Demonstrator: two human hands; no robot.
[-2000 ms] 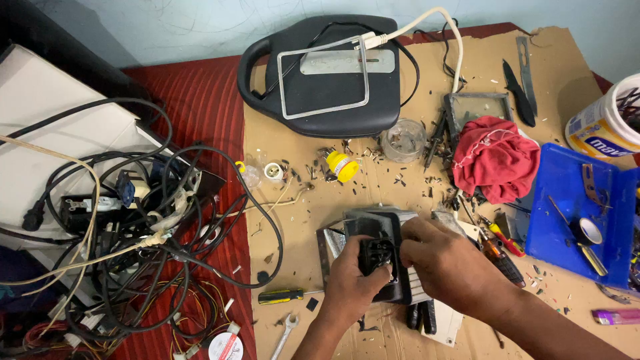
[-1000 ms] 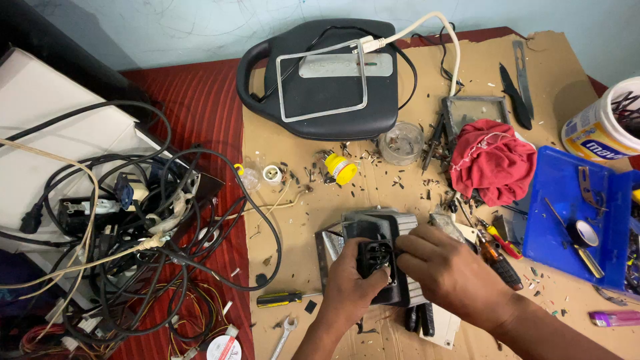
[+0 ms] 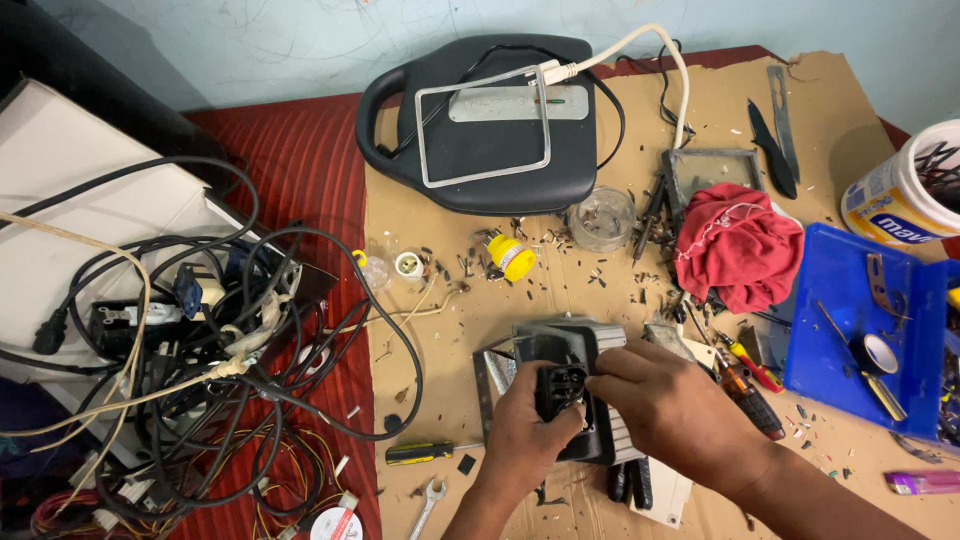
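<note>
My left hand (image 3: pixel 529 427) grips a small black plastic part (image 3: pixel 559 386) with openings in its face, thumb across its lower edge. This part lies over a black housing (image 3: pixel 540 345) with grey ribbed sides (image 3: pixel 619 435). Against the right side of the black part are the fingertips of my right hand (image 3: pixel 660 397), bent and close together; whether they pinch something small is hidden. Under the housing's left side shows a dark-framed piece with a silvery face (image 3: pixel 499 375). Black handles (image 3: pixel 630 484) and a cream plate (image 3: pixel 667 487) lie just below the housing.
Tangled cables (image 3: pixel 247 315) fill the left. Behind are a black appliance (image 3: pixel 510 142) and a glass jar (image 3: pixel 602 219). To the right lie a red cloth (image 3: pixel 739 247), screwdrivers (image 3: pixel 750 397), a knife (image 3: pixel 772 150), a blue tray (image 3: pixel 825 330) and a white bucket (image 3: pixel 862 195). A wrench (image 3: pixel 427 510) lies in front.
</note>
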